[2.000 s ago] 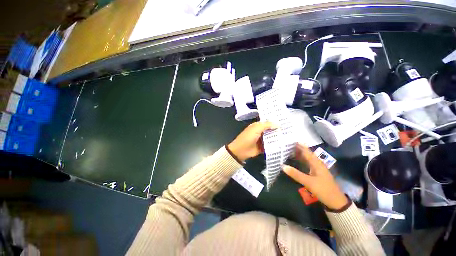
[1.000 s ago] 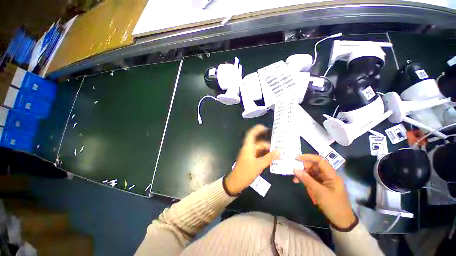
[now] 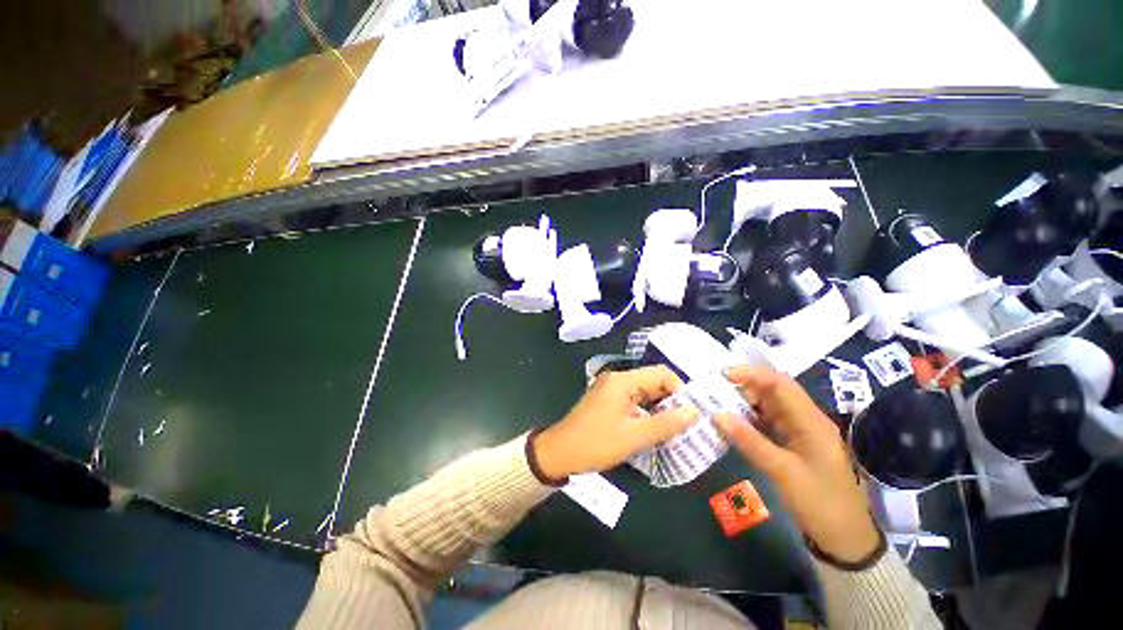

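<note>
The label strip (image 3: 685, 446) is white with rows of small print and hangs in folds between my hands above the green bench. My left hand (image 3: 612, 425) holds it from the left between thumb and fingers. My right hand (image 3: 798, 453) pinches it at its upper right. Part of the strip curls up behind my fingers. A white label (image 3: 596, 497) lies on the bench below my left hand. An orange card (image 3: 739, 507) with a dark centre lies flat below the strip.
Small security cameras (image 3: 583, 293) stand behind my hands. Larger white and black cameras (image 3: 908, 437) crowd the right side, with QR code labels (image 3: 887, 363) among them. The raised white-topped line (image 3: 739, 74) runs behind and holds more cameras. Blue boxes (image 3: 49, 289) are at far left.
The strip, earlier hanging long and open, is now bunched into folds between my hands. The orange card shows uncovered. The view has shifted, showing more of the raised line.
</note>
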